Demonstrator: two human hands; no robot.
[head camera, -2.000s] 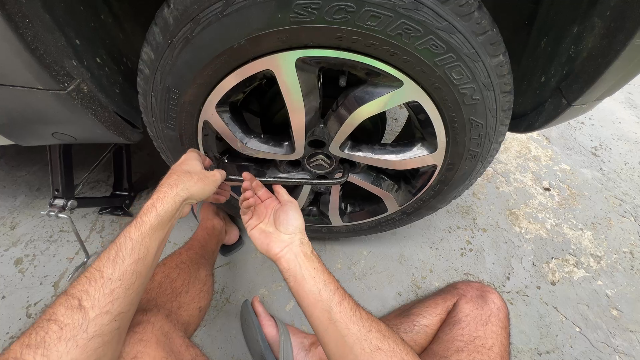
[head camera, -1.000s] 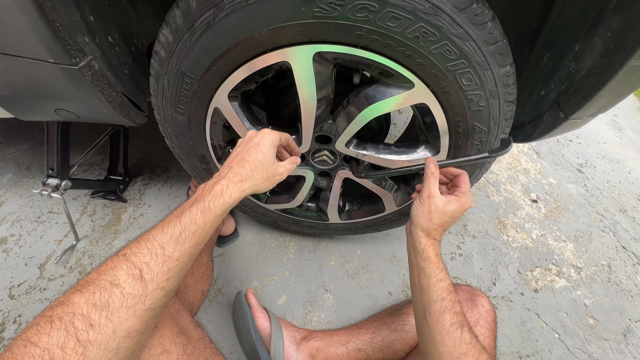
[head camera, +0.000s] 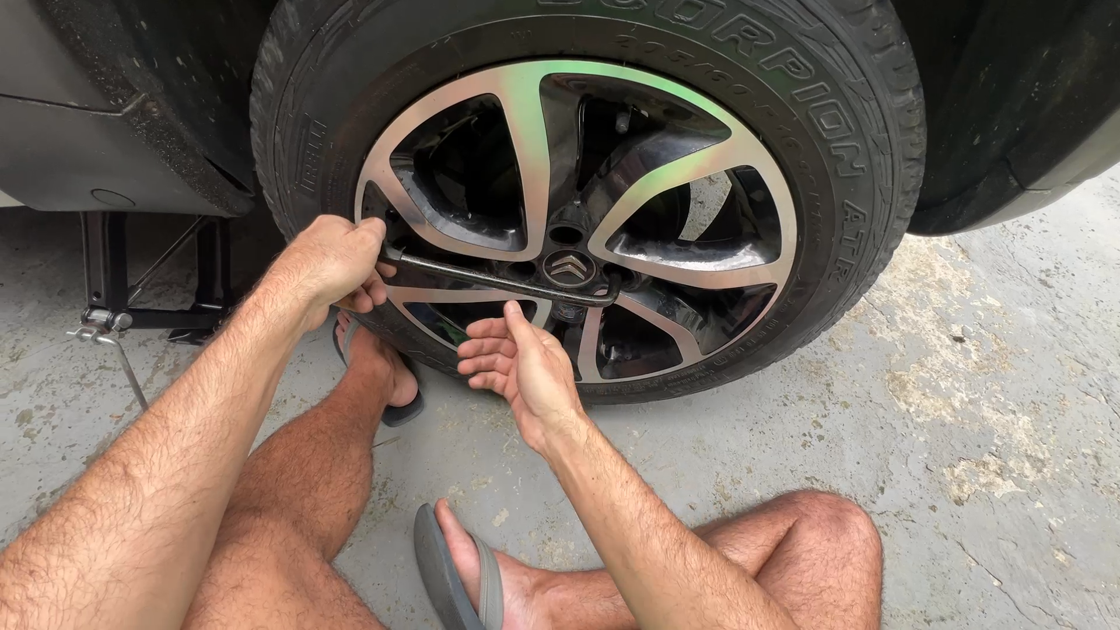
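A black L-shaped lug wrench (head camera: 490, 278) lies across the lower hub of an alloy wheel (head camera: 529, 114), its bent end at a lug hole right of the center cap (head camera: 569, 268). My left hand (head camera: 337, 262) is closed around the wrench's far left end, over the rim's left side. Just below the wrench's middle, my right hand (head camera: 525, 363) has its palm turned up and fingers apart, holding nothing. The wheel carries a black Pirelli Scorpion tire (head camera: 306, 114).
A black scissor jack (head camera: 105, 271) stands under the car's sill (head camera: 114, 149) at the left, with a metal crank (head camera: 122, 367) hanging from it. My sandaled feet and bent legs rest on the worn gray concrete floor (head camera: 962, 394), below the wheel.
The wrench pointed right from the hub one second ago and now points left. My left hand has moved from near the hub to its end; my right hand has moved left, off the wrench.
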